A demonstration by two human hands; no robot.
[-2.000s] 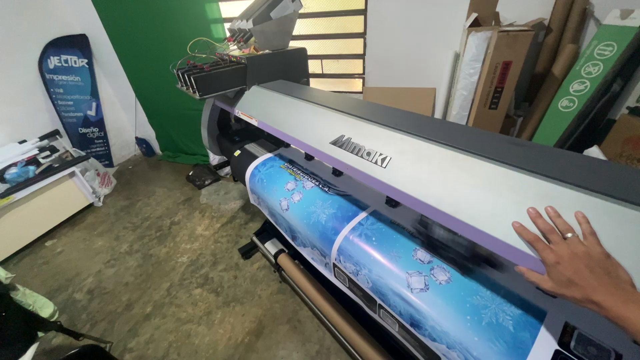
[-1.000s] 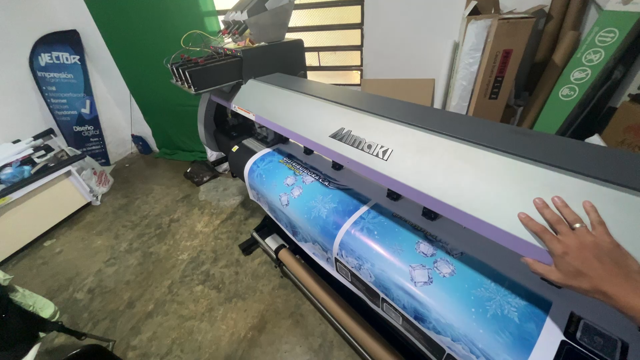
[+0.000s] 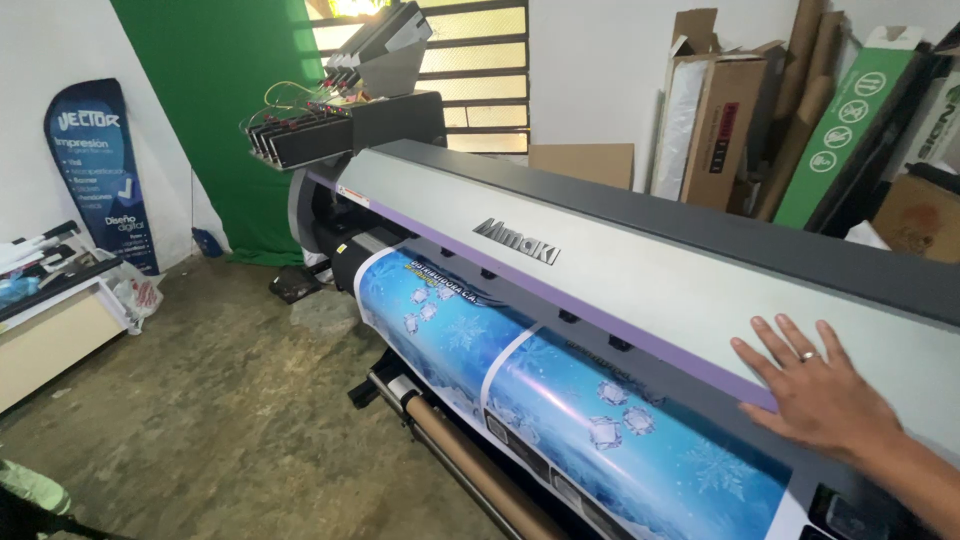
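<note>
My right hand lies palm down with fingers spread on the light grey front cover of a Mimaki wide-format printer. A ring is on one finger, and the thumb is by the cover's purple lower edge. Below the cover, printed sheet material curves down over the printer's front; it shows blue ice and snowflake artwork in panels parted by a white strip. A brown roll on a metal bar runs beneath it. My left hand is out of view.
Ink units with thin tubes rise at the printer's far end. Boxes and cardboard tubes lean on the back wall. A banner, a green backdrop and a cluttered table stand left. A black bag lies on the floor.
</note>
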